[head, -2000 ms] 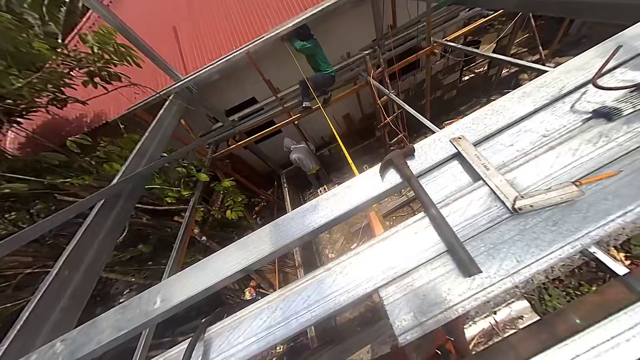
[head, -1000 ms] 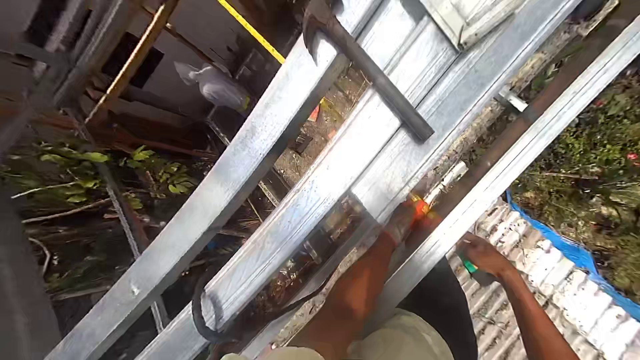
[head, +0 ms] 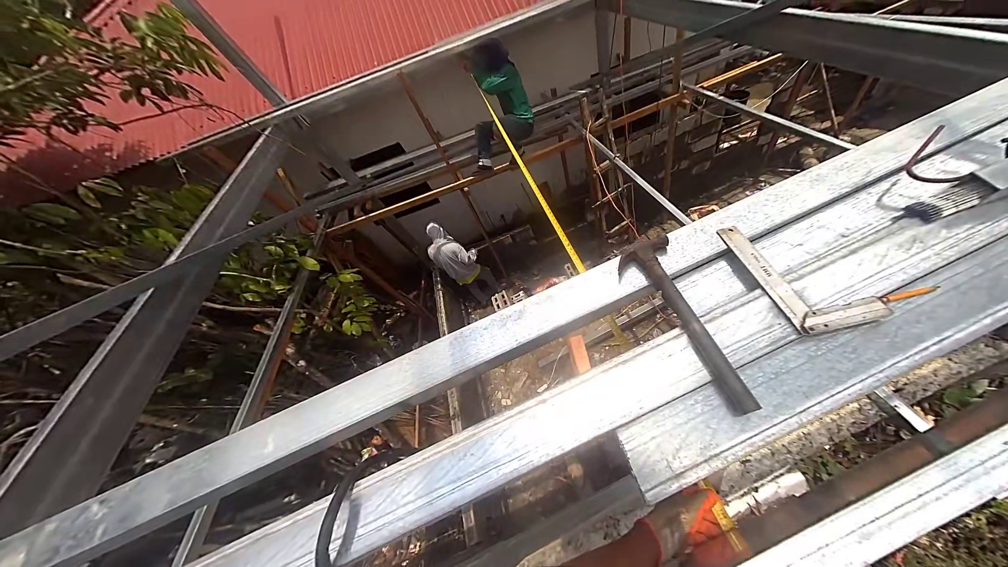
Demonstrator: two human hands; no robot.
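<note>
My left hand [head: 669, 529] is partly visible at the bottom edge, closed around what appears to be an orange and yellow tape measure [head: 718, 526]; its fingers are mostly hidden. My right hand is out of view. A yellow tape blade [head: 535, 189] runs from a co-worker in green down under the galvanized steel beams. Across the steel channels [head: 551, 402] lies a claw hammer [head: 693, 327], its head on the front beam. To its right rest a folding square or rule [head: 768, 276] with a pencil [head: 909, 294] at its end, and a wire brush [head: 945, 201].
A co-worker in green [head: 504, 94] sits on the far scaffold; another person in grey [head: 453, 256] is below. An open drop shows between the beams. Steel rafters [head: 150, 370] and leafy branches [head: 260, 260] are at left. A dark hose or cable [head: 339, 504] loops over the lower channel.
The view has swung down to both hands and back up. A second ago both hands showed; now only part of the left does. The hammer has stayed on the beams.
</note>
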